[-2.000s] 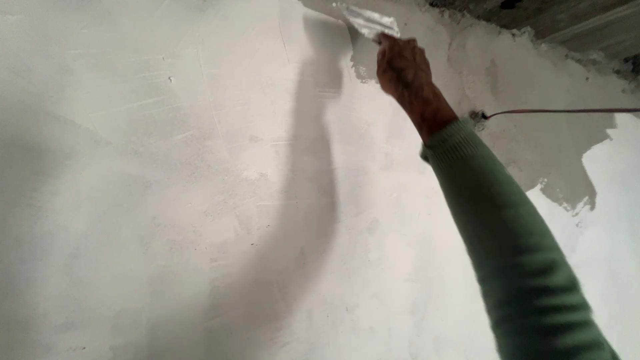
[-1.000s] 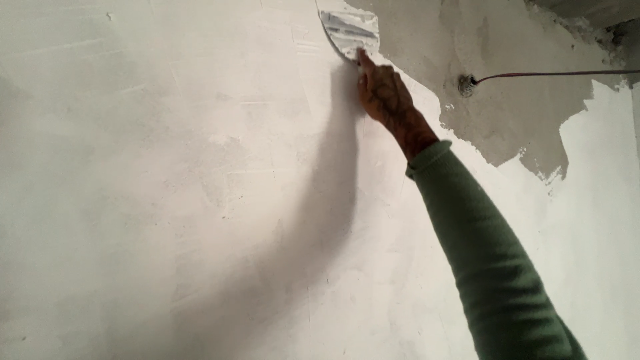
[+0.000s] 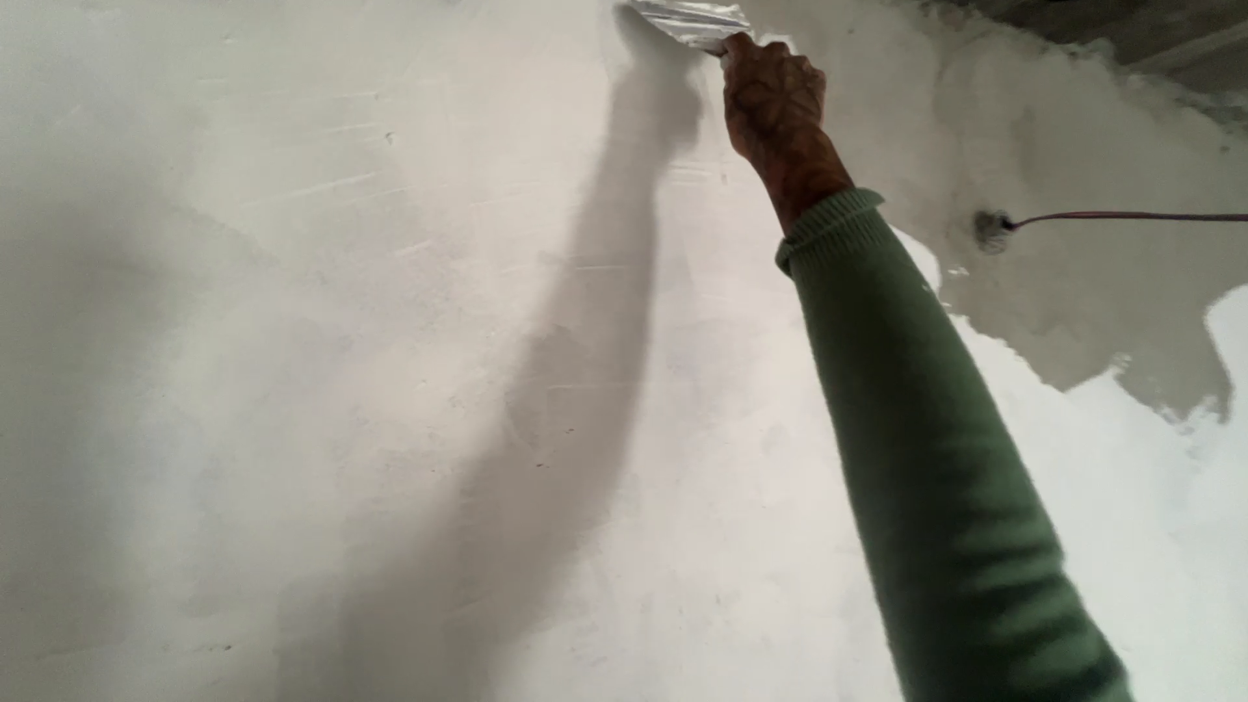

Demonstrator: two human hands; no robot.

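My right hand (image 3: 775, 97), in a green knitted sleeve, reaches up to the top of the view and is closed on the handle of a wide metal putty knife (image 3: 694, 21). The blade lies at or near the wall, tilted, with whitish plaster on it. Most of the handle is hidden in my fist. Around it, the wall carries a smooth coat of white plaster (image 3: 390, 390). Right of the hand is a bare grey part of the wall (image 3: 1082, 302) with a ragged lower edge. My left hand is out of view.
Thin reddish wires (image 3: 1131, 215) come out of a round hole (image 3: 993, 230) in the grey part and run right. A darker, rough ceiling (image 3: 1121, 29) shows at the upper right. The arm's shadow falls on the wall to the left.
The hand and putty knife moved down the wall between two seconds and one second ago, and are higher again now. The knife has stayed in the right hand.
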